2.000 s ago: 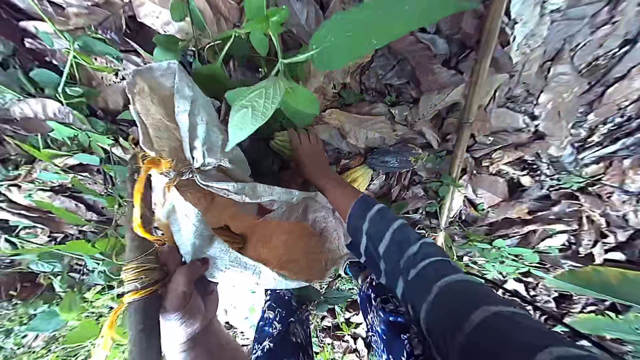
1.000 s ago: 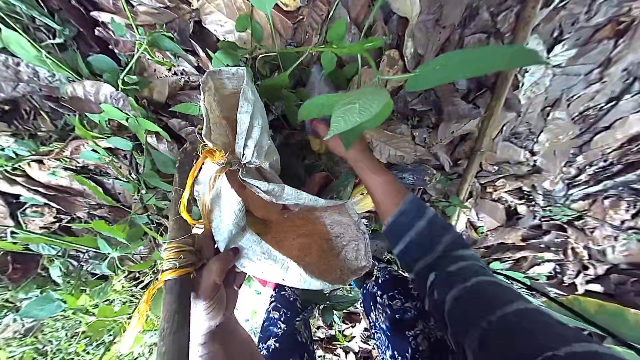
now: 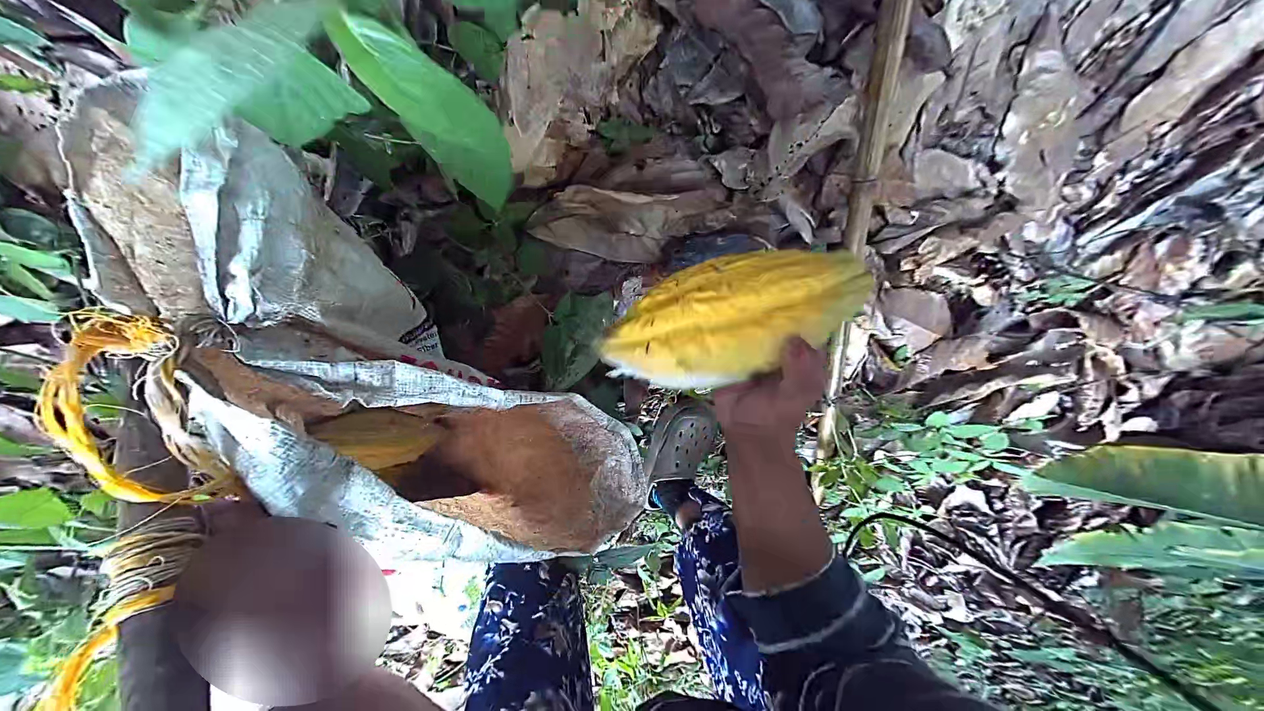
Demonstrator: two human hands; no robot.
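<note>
My right hand [image 3: 775,390] grips a ripe yellow cacao pod [image 3: 736,316] by its lower side, right of the mouth of a woven plastic sack [image 3: 326,494]. Inside the open sack, whose inner wall is stained brown, lies another yellow pod [image 3: 380,437]. Yellow twine [image 3: 74,415] ties the sack at a wooden pole [image 3: 163,652], with more cord wound around the pole lower down. My left hand [image 3: 281,612] is at the sack's lower left edge beside the pole; a blurred patch covers most of it, so its fingers are hidden.
Green leaves [image 3: 434,109] hang over the sack at the upper left. A thin upright stick [image 3: 869,128] stands out among dry leaf litter [image 3: 987,197]. My clog [image 3: 681,441] is just right of the sack. Long green leaves [image 3: 1165,484] and a dark thin stem [image 3: 1037,592] lie at the right.
My right hand was low among the leaves beyond the sack and now holds the yellow pod up, nearer to me. The sack's mouth shows wider, with a pod visible inside.
</note>
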